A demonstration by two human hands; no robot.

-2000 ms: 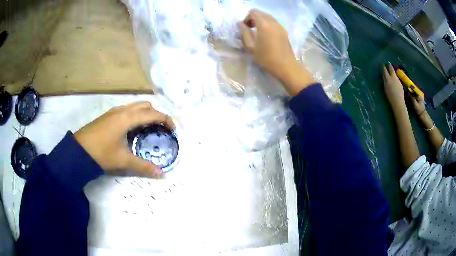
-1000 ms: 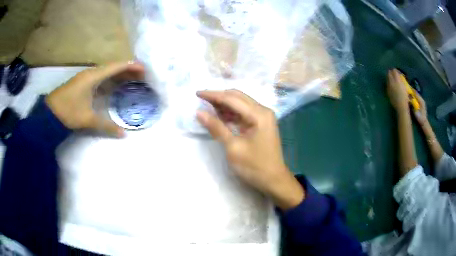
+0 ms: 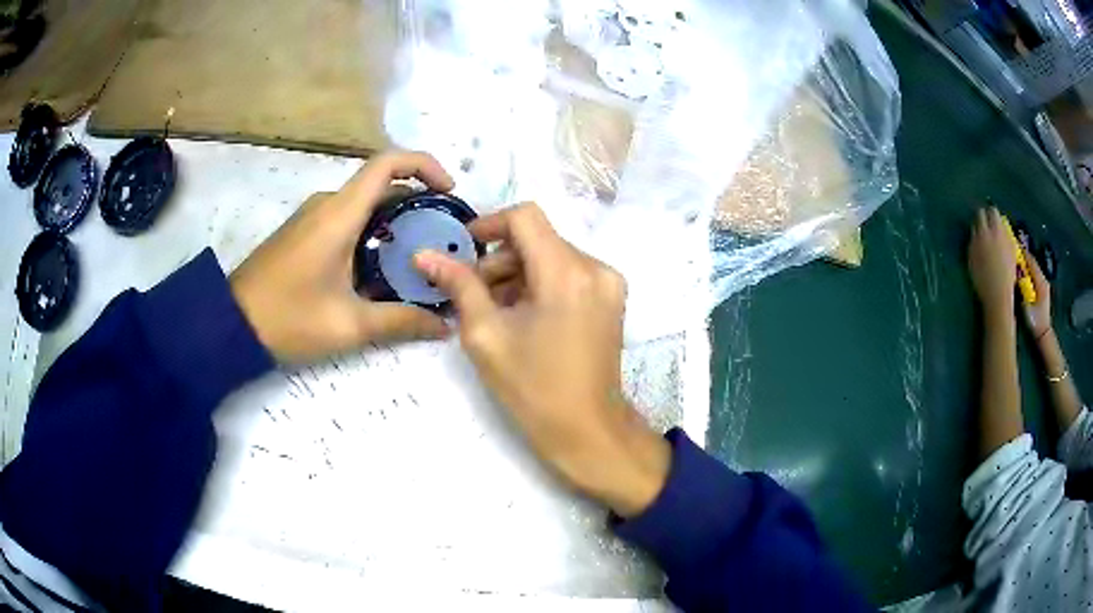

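Note:
A round black housing point(image 3: 370, 259) is held above the white work sheet point(image 3: 479, 503), its open face up. My left hand point(image 3: 330, 263) is curved around its left side, thumb at the lower edge and fingers at the top. A pale grey disc point(image 3: 420, 237) with small dark holes lies in the housing's opening. My right hand point(image 3: 539, 323) holds the disc's right side, thumb on its face and fingers at the housing's right rim. Whether the disc is fully seated cannot be told.
Several black housings point(image 3: 137, 186) lie on the sheet at the left. A clear plastic bag point(image 3: 743, 132) with pale discs lies beyond, near a brown board point(image 3: 252, 72). At the right, a person's hands hold a yellow tool point(image 3: 1025, 273) over the green bench point(image 3: 815, 395).
My right hand has come from the bag to the housing. The pale disc now shows over the housing's opening. My left hand still holds the housing.

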